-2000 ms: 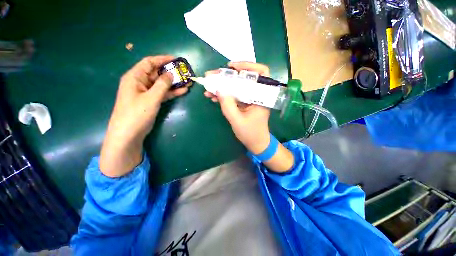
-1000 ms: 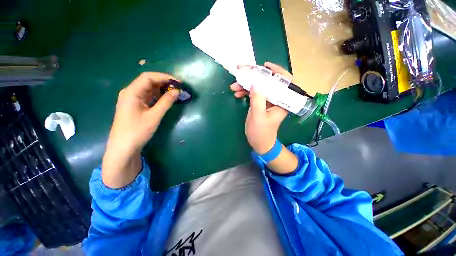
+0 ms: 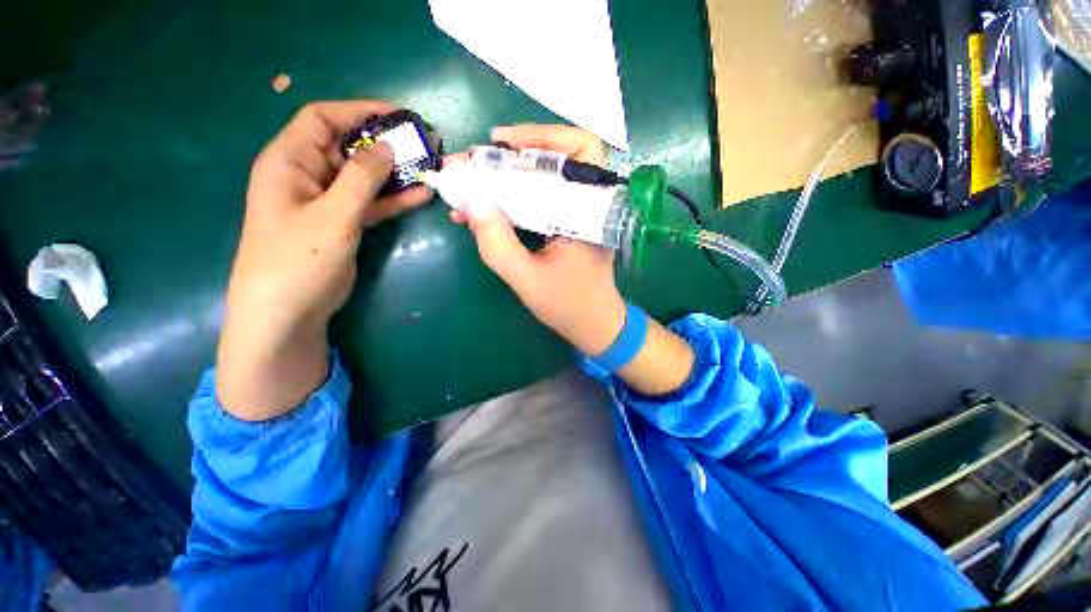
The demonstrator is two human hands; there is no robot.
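Observation:
My left hand is shut on a small black electronic module, held between thumb and fingers, its white and yellow inner side facing up. My right hand holds the dispensing syringe like a pen, white body pointing left. Its pale tip is at the module's right edge; I cannot tell if they touch. The green cap at the syringe's rear joins a clear air hose. A thin black piece with a cable lies along the barrel.
White paper lies on the green bench mat beyond the syringe. A cardboard sheet and a black dispenser with a gauge stand at upper right. A curved white scrap and a black tray are at left.
Since one second ago the module has turned to show its inner side, and the syringe has come left from the paper to the module. The view has shifted slightly.

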